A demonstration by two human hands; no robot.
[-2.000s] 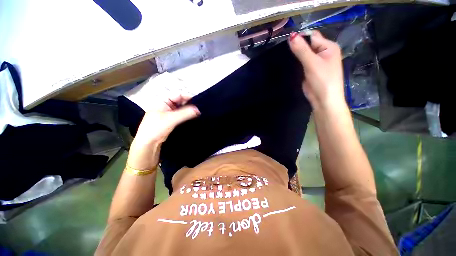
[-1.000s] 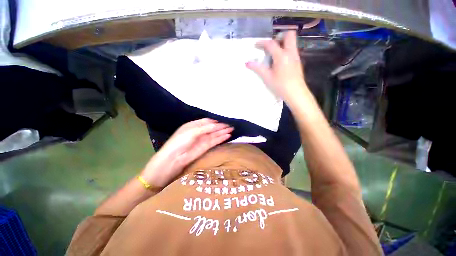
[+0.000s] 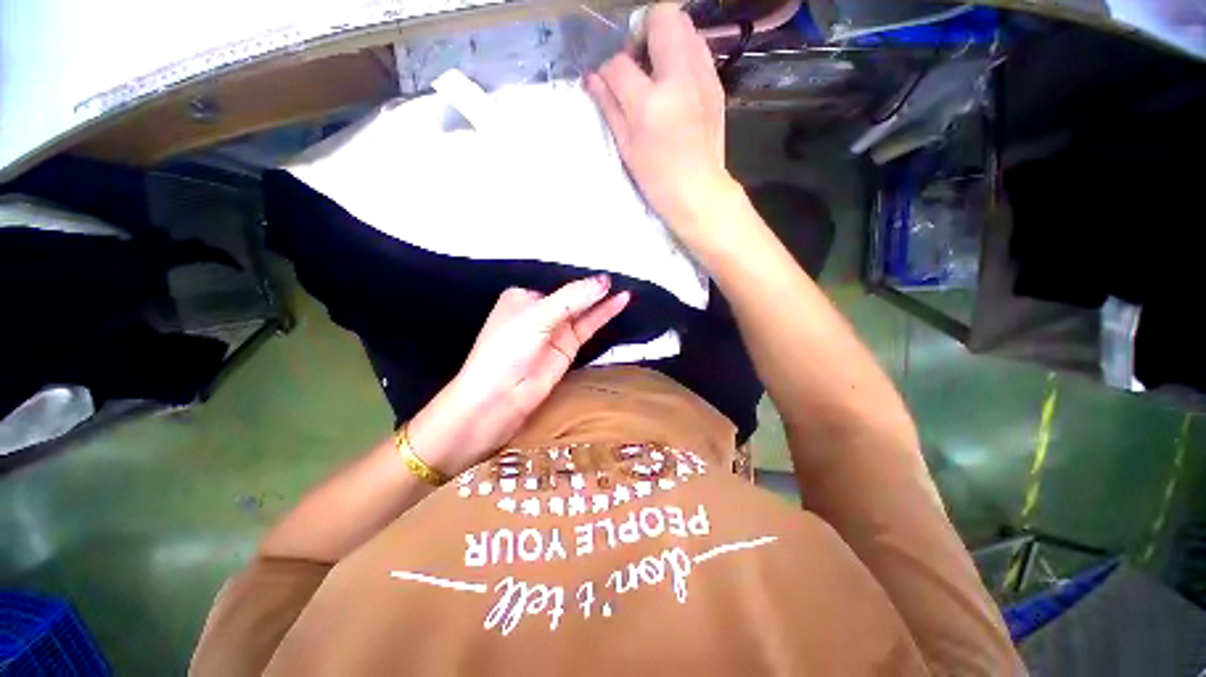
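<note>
Black fabric (image 3: 397,284) lies over the lap. A broad white fabric (image 3: 516,185) lies beyond it, toward the table, with a narrow white tab (image 3: 458,101) at its far edge. My left hand (image 3: 529,351) rests on the black fabric near the body, thumb and fingers close together; whether it pinches cloth is unclear. My right hand (image 3: 668,126) is raised at the white fabric's far right side, near the table edge, fingers bent. A small pale thing shows at its fingertips, too unclear to name. No needle can be made out.
The white worktable edge (image 3: 278,53) curves across the top. Dark garment heaps lie at the left (image 3: 106,311) and right (image 3: 1098,199). A blue crate (image 3: 46,641) stands at the lower left. Clear plastic and blue material (image 3: 932,225) hang on the right. The green floor has yellow lines.
Since one second ago my right hand has moved up and left to the table edge. My left fingers have drawn closer together. Earlier, the black fabric was stretched up between both hands; now the white lies spread out.
</note>
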